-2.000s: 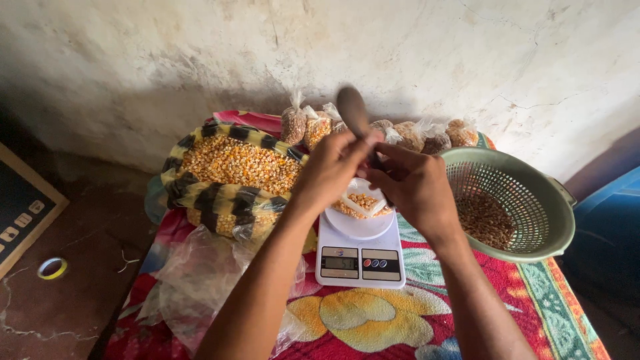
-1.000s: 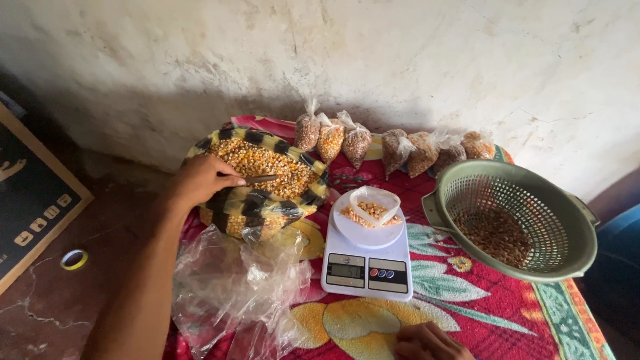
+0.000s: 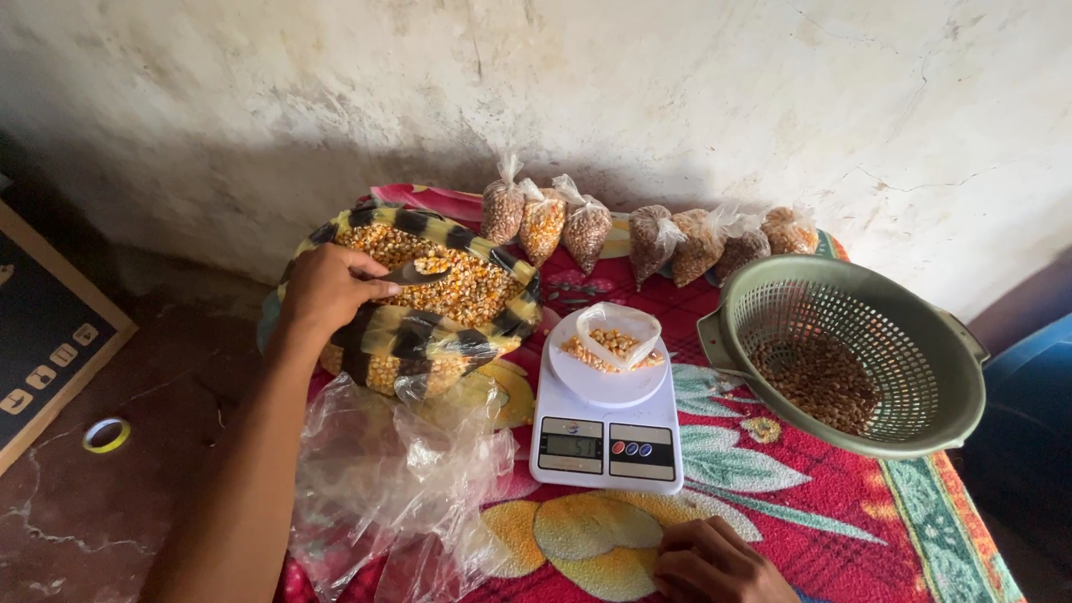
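Note:
My left hand (image 3: 327,289) grips a dark spoon (image 3: 410,275) holding some corn kernels, over the striped plastic bag (image 3: 419,331) full of dried corn (image 3: 469,289). To its right, a white digital kitchen scale (image 3: 607,452) carries an open clear plastic bag (image 3: 621,335) with corn kernels in it. My right hand (image 3: 720,561) rests on the floral cloth in front of the scale, fingers curled; whether anything is inside them cannot be seen. Empty clear plastic bags (image 3: 394,494) lie crumpled below the striped bag.
Several tied bags of grain (image 3: 586,230) stand along the wall. A green colander (image 3: 854,444) with brown seeds sits at the right of the floral cloth (image 3: 754,502). On the floor at left are a roll of yellow tape (image 3: 106,435) and a cardboard box (image 3: 50,360); something blue (image 3: 1034,360) stands far right.
Both hands were together above the scale two seconds ago. They have since parted: the left went to the corn with the spoon, the right down to the cloth. Kernels now lie on the spoon.

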